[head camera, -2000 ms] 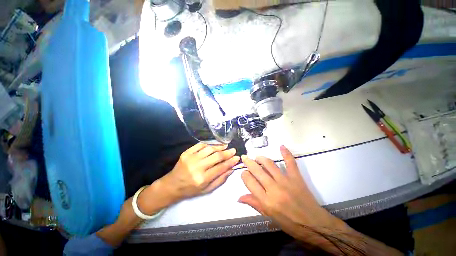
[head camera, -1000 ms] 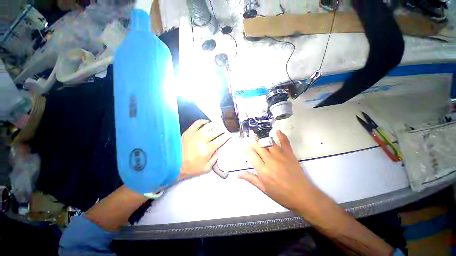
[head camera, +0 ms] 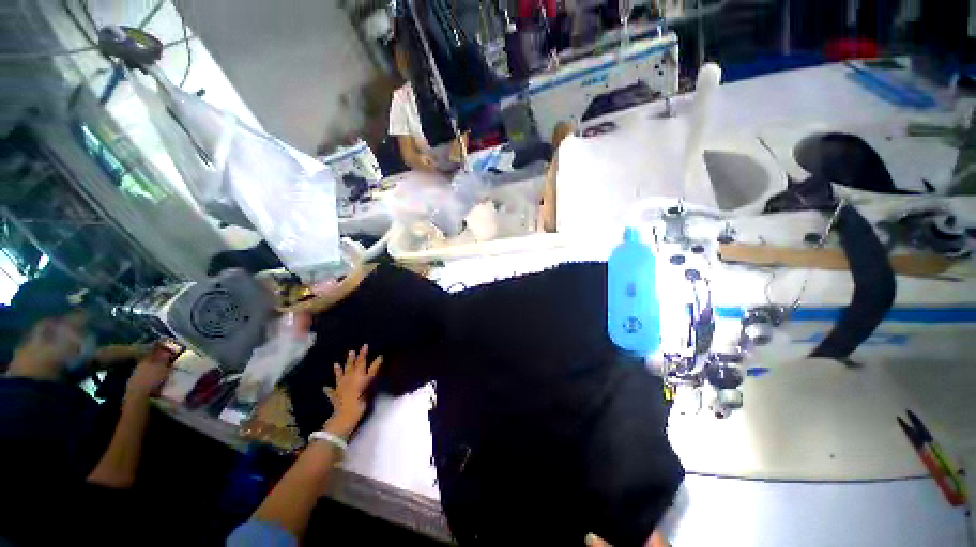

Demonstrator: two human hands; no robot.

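Note:
A large black fabric panel point(head camera: 535, 374) lies left of the needle area and over the table's front edge. My left hand point(head camera: 351, 387) lies with fingers spread on the black fabric at the far left. My right hand point(head camera: 631, 541) is mostly cut off by the bottom edge; only fingertips show at the fabric's lower end, and their grip is unclear. The white sewing machine point(head camera: 792, 385) stands at the right. Its presser foot area point(head camera: 685, 376) is beside the fabric's right edge. The light-blue lamp point(head camera: 633, 294) hangs over the fabric.
Thread snips point(head camera: 933, 459) lie at the right. A black strip point(head camera: 863, 283) hangs over the machine head near a cardboard strip point(head camera: 792, 256). A grey round-vented housing point(head camera: 219, 317) stands at the left. One person point(head camera: 64, 406) sits at far left, another point(head camera: 412, 123) at the back.
The view has swung up and left. My left hand has moved from the needle area to the far left fabric. My right hand has left the needle. The fabric is now spread wide beside the machine.

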